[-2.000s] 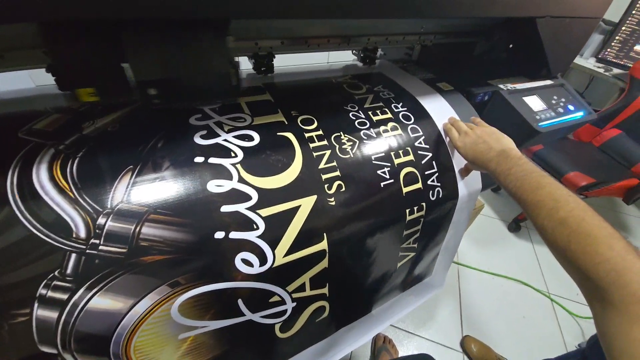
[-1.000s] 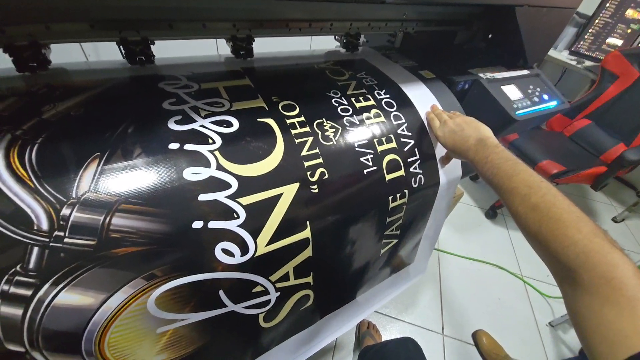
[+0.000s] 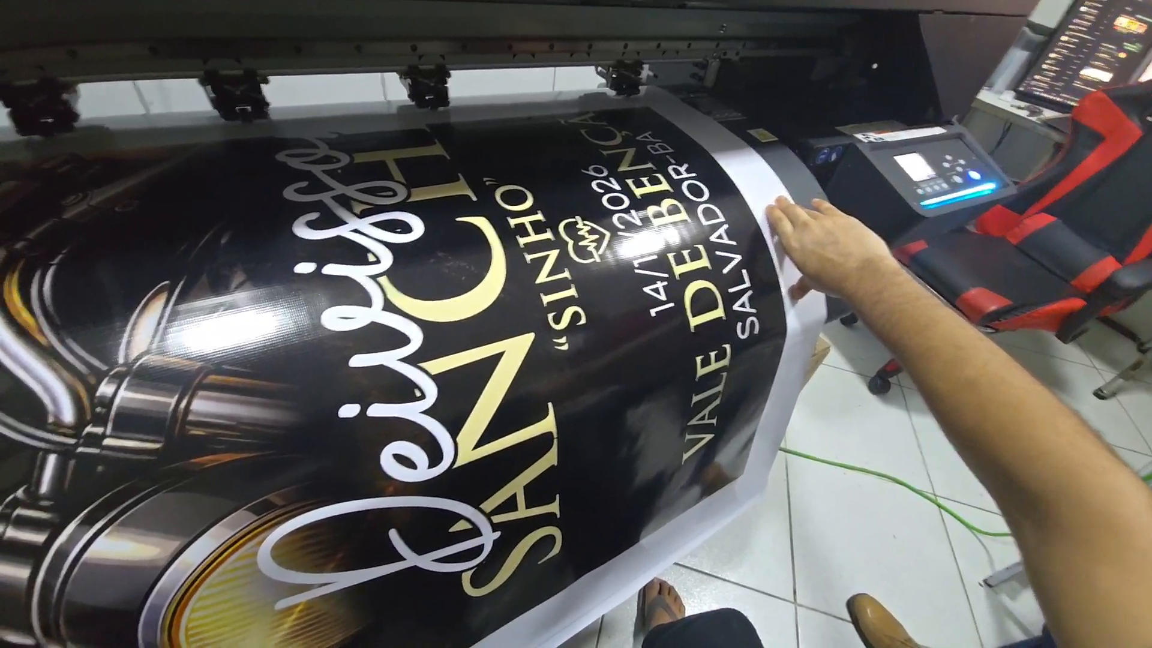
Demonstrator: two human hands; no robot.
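Note:
A glossy printed banner sheet [image 3: 621, 405], black with gold and white lettering and a picture of chrome motorcycle parts, comes out of a wide-format printer [image 3: 504, 36] and curves downward. My right hand [image 3: 823, 247] reaches in from the right and grips the banner's white right-hand margin, fingers on top and the thumb tip at the edge. Pinch rollers [image 3: 427, 85] of the printer show above the banner's far end. My left hand is out of view.
The printer's control panel [image 3: 936, 166] with a lit screen stands beyond my hand. At right are a red and black chair [image 3: 1026, 261] and a monitor [image 3: 1089, 54]. A green cable [image 3: 900, 486] crosses the tiled floor. A sandalled foot [image 3: 661, 603] and a brown shoe [image 3: 877, 621] show below.
The view has shifted, bringing more pinch rollers into sight. My right hand stays at the banner's right margin throughout.

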